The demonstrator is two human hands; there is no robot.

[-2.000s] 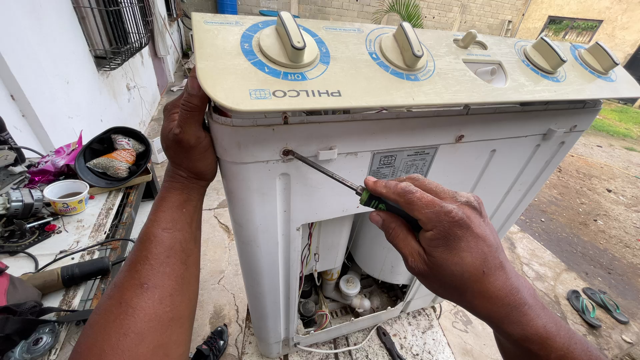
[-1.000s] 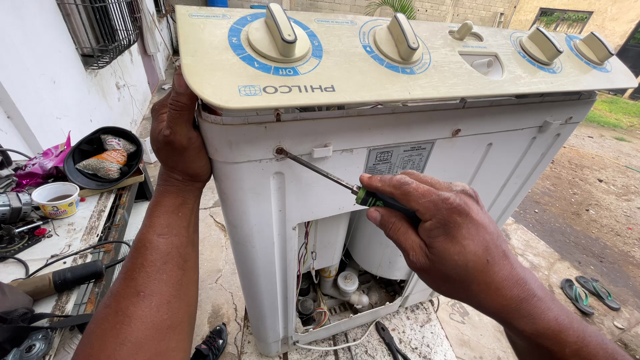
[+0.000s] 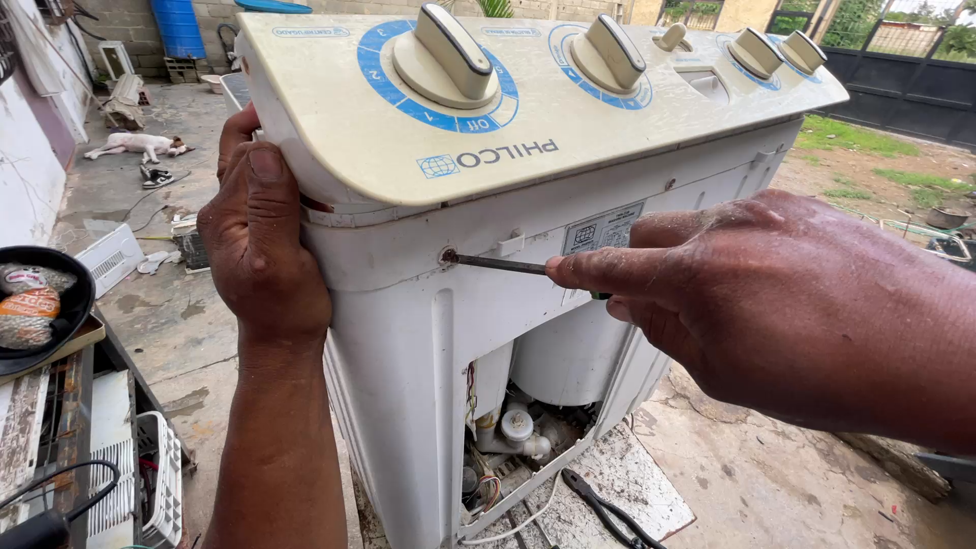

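Observation:
My right hand (image 3: 709,297) grips a screwdriver (image 3: 503,264), its handle mostly hidden in the fingers. The tip sits in a rusty screw hole (image 3: 448,258) near the upper corner of a white Philco twin-tub washing machine's body (image 3: 389,320). My left hand (image 3: 263,236) holds the machine's corner, just under the beige control panel (image 3: 320,114) with its knobs (image 3: 446,61). Below, an opening in the body shows a white drum (image 3: 572,354), a white plastic drain fitting (image 3: 518,425) and wires (image 3: 488,488).
Pliers (image 3: 610,515) lie on the speckled board (image 3: 640,480) at the machine's foot. On the left, a black bowl (image 3: 82,305) with bagged items rests on a cluttered bench. A dog (image 3: 137,145) lies on the concrete behind, near a blue barrel (image 3: 179,30).
The view has moved closer and tilted up, with the dog and barrel now showing. The screwdriver tip stays at the same corner hole, and my left hand still holds the machine's corner.

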